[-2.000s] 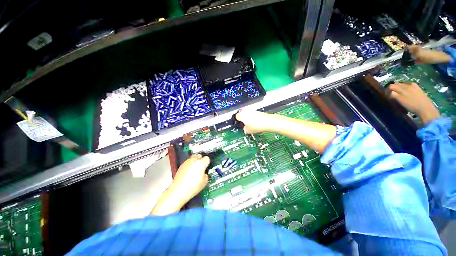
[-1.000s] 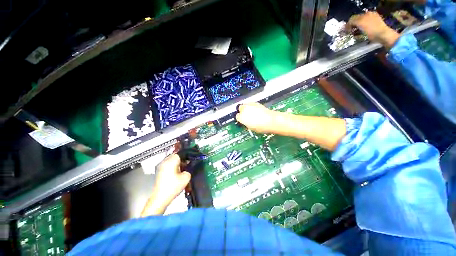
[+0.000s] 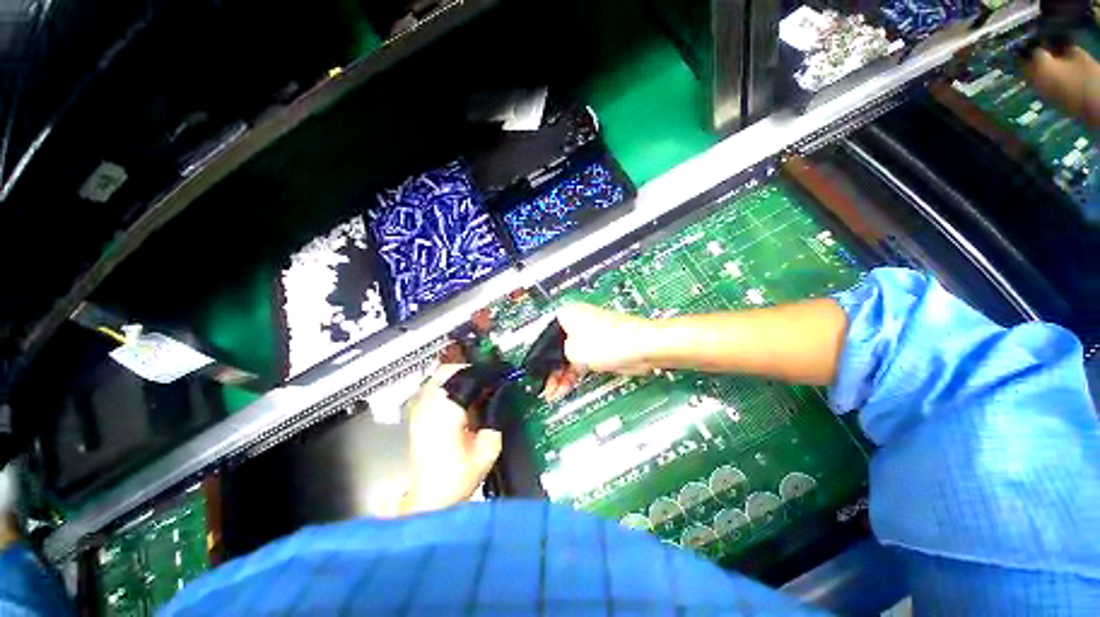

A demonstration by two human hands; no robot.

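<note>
A large green circuit board (image 3: 676, 416) with white markings lies in its carrier in front of me. My left hand (image 3: 449, 436), with black-covered fingertips, is at the board's left edge. My right hand (image 3: 594, 341) reaches in from the right, its black-covered fingertips pointing down over the board's upper left part. The fingertips of both hands are close together. A tiny blue spot (image 3: 516, 376) shows between them; whether either hand grips it is too small and blurred to tell. The board under the fingers is hidden.
Behind a metal rail (image 3: 422, 328) stand bins of white connectors (image 3: 323, 295), blue-violet cylinders (image 3: 437, 241) and small blue components (image 3: 567, 207). A paper label (image 3: 163, 357) hangs at left. Another board (image 3: 151, 557) lies lower left. Another person's hand (image 3: 1068, 82) is at upper right.
My right hand has moved from the board's rear edge by the rail down and left to my left hand. The loose blue parts seen on the board no longer show clearly. The neighbour's arm has moved.
</note>
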